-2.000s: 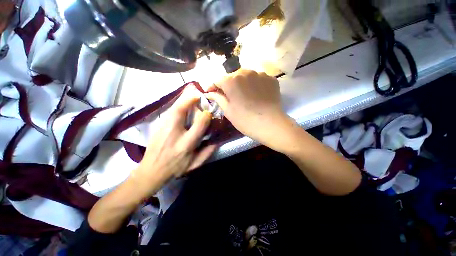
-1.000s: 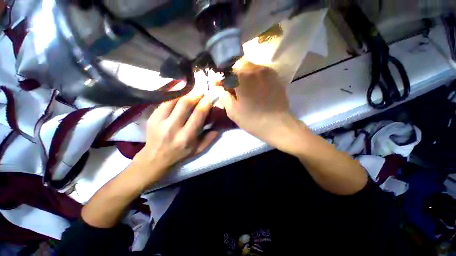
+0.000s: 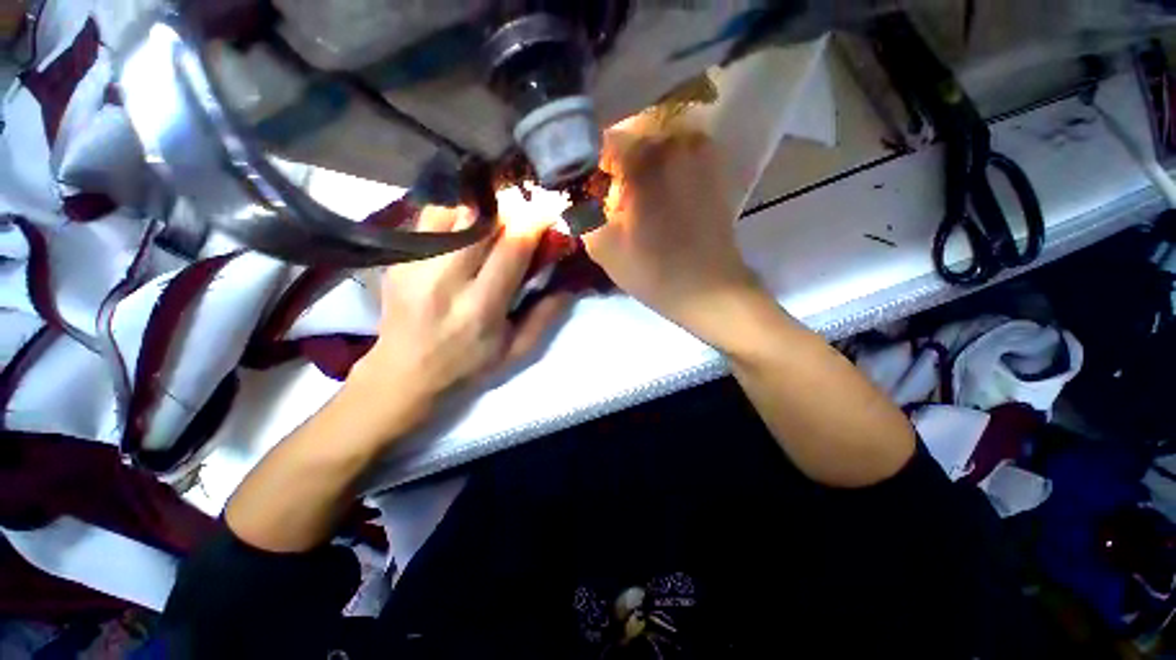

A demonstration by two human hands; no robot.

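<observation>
My left hand [image 3: 445,310] lies flat with fingers apart on the maroon and white cloth, its fingertips at the bright glow by the needle area. My right hand [image 3: 671,232] is bent at the right of the needle area, its fingertips partly hidden by the machine and glare. A bit of maroon cloth [image 3: 580,273] shows between the hands. The sewing machine head [image 3: 245,206] curves over the work at top left. A round silvery-white cylinder [image 3: 557,137] hangs above the fingertips. The stitching point is washed out by light.
Black shears [image 3: 985,219] lie on the table at the right. A pale paper or cloth piece [image 3: 787,110] is right of the needle. Maroon-and-white sewn pieces [image 3: 194,329] are heaped at left. Small cut pieces [image 3: 1019,368] are heaped below the table's marked front edge [image 3: 619,384].
Both hands had pinched the cloth in front of the needle; the left now lies spread at the needle and the right has moved up beside it. The view has shifted slightly.
</observation>
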